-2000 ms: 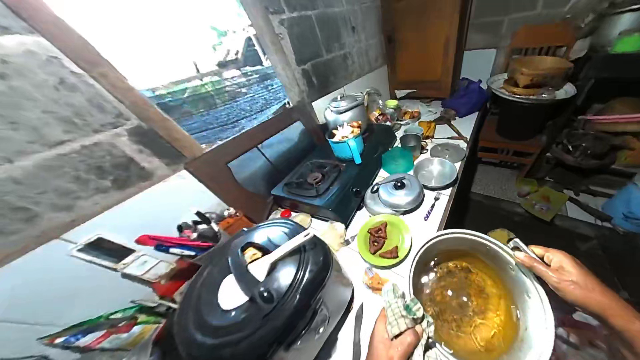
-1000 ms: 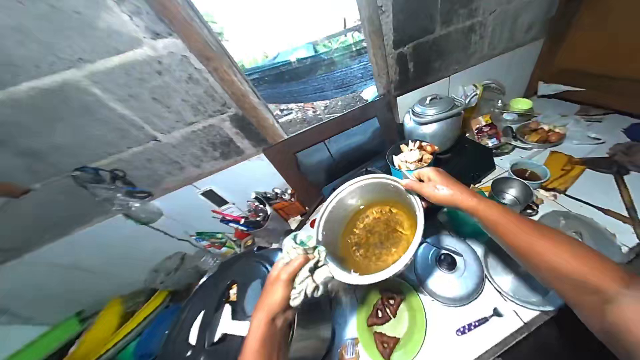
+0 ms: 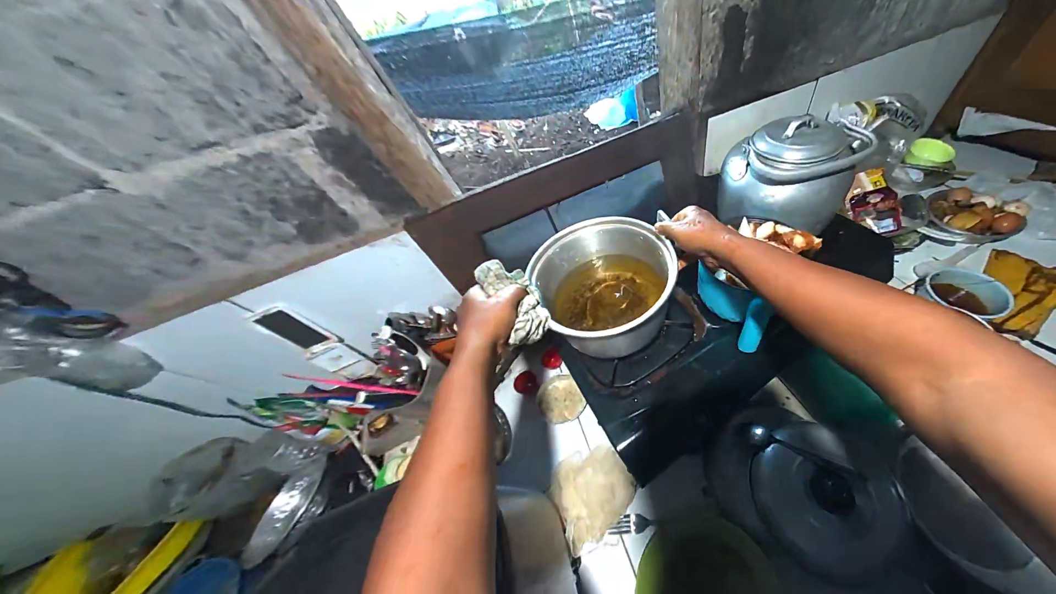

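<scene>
An aluminium pot (image 3: pixel 606 334) with yellowish-brown liquid in it is over the near left burner of a black gas stove (image 3: pixel 660 412); whether it rests on the grate I cannot tell. My left hand (image 3: pixel 493 313) grips its left side through a patterned cloth (image 3: pixel 528 318). On the far right side, my right hand (image 3: pixel 697 231) has the pot's handle between its fingers. Just right of the pot stands a blue plastic container (image 3: pixel 726 297) filled with pale and reddish food pieces, partly behind my right forearm.
Behind the blue container is a large aluminium kettle (image 3: pixel 792 177). A pot lid (image 3: pixel 825 495) and a green plate (image 3: pixel 701 561) lie in front of the stove. Utensils (image 3: pixel 404 355) crowd the left wall. At the right are a plate of eggs and onions (image 3: pixel 978 214) and a bowl of brown liquid (image 3: pixel 965 295).
Both hands have carried the pot from the counter's near edge, past the green plate and lid, to over the stove. The view has swung with it.
</scene>
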